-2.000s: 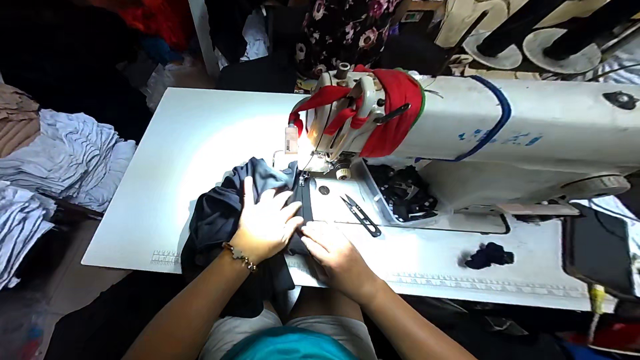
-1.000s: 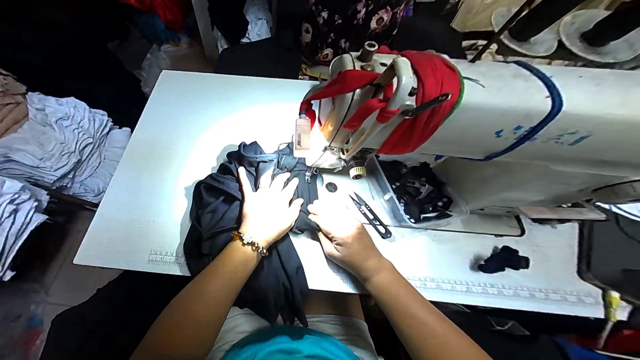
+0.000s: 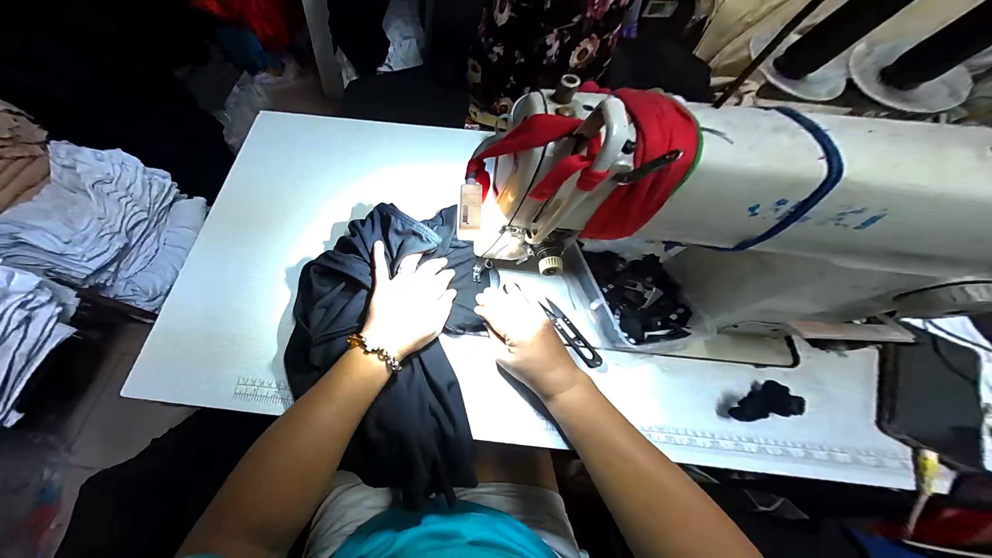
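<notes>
A dark navy garment is bunched on the white sewing table, one part hanging over the front edge. My left hand lies flat on it, fingers spread, left of the presser foot. My right hand has its fingers curled at the cloth's right edge, just in front of the foot; the fingertips seem to pinch that edge. The industrial sewing machine, with red cloth tied round its head, lights the needle area. Black thread snips lie right of my right hand.
A clear tray of small black pieces sits under the machine arm. A dark scrap lies at the right on the table. Folded pale cloths are stacked at the left; thread cones stand at the back right.
The garment has been shifted and spread under my left hand, and more of it hangs over the front edge than two seconds ago. My right hand has moved up closer to the presser foot.
</notes>
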